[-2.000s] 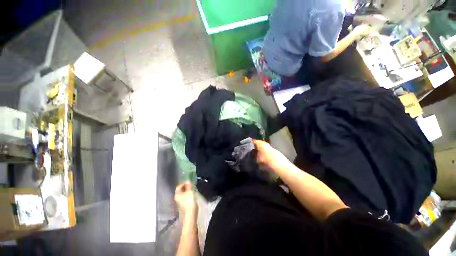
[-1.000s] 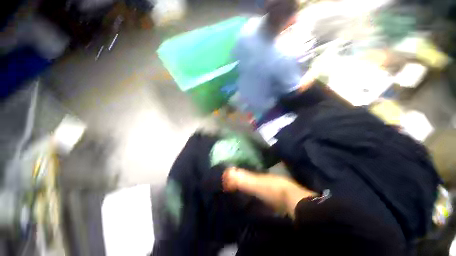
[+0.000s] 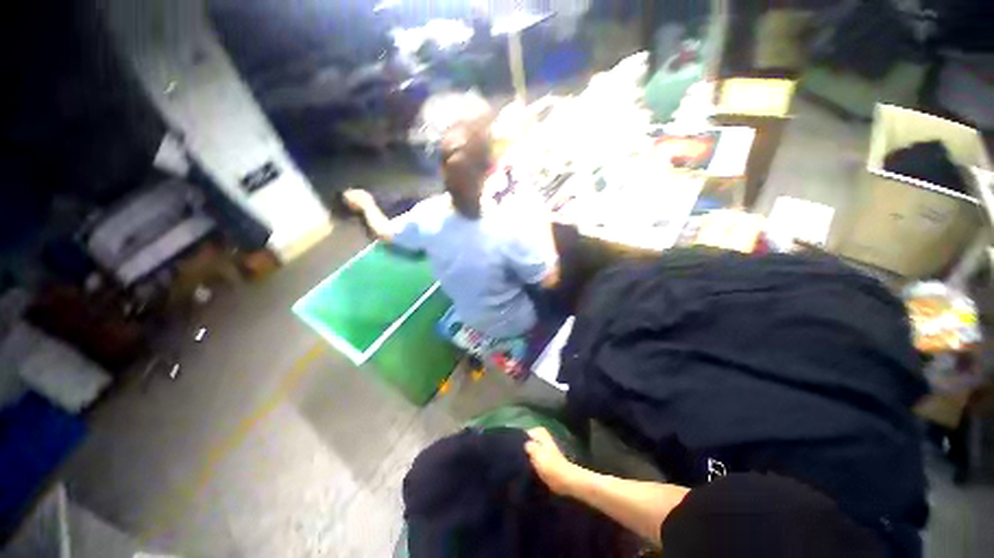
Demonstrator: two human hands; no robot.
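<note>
Black cloth (image 3: pixel 469 496) bulges from the mouth of the green woven sack (image 3: pixel 521 417) at the bottom centre. The sack's rim shows only behind the cloth, with a sliver at its left. My right hand (image 3: pixel 550 460) comes in from the lower right and grips the cloth at its upper right side. The fingertips are partly sunk in the dark cloth. My left hand is out of the picture. A wide black garment pile (image 3: pixel 741 338) lies to the right of the sack, close to my forearm.
A seated person in light blue (image 3: pixel 480 262) is ahead, one arm stretched left over a green bin (image 3: pixel 376 300). A cluttered white sewing table (image 3: pixel 643 207) is beyond. A beige bin (image 3: pixel 905 223) with black cloth stands far right. A white pillar (image 3: pixel 245 164) is at upper left.
The view has tilted up and right, so the sack sits lower in the picture. My left hand has left view. My right hand stays at the cloth. The seated person now stretches an arm left.
</note>
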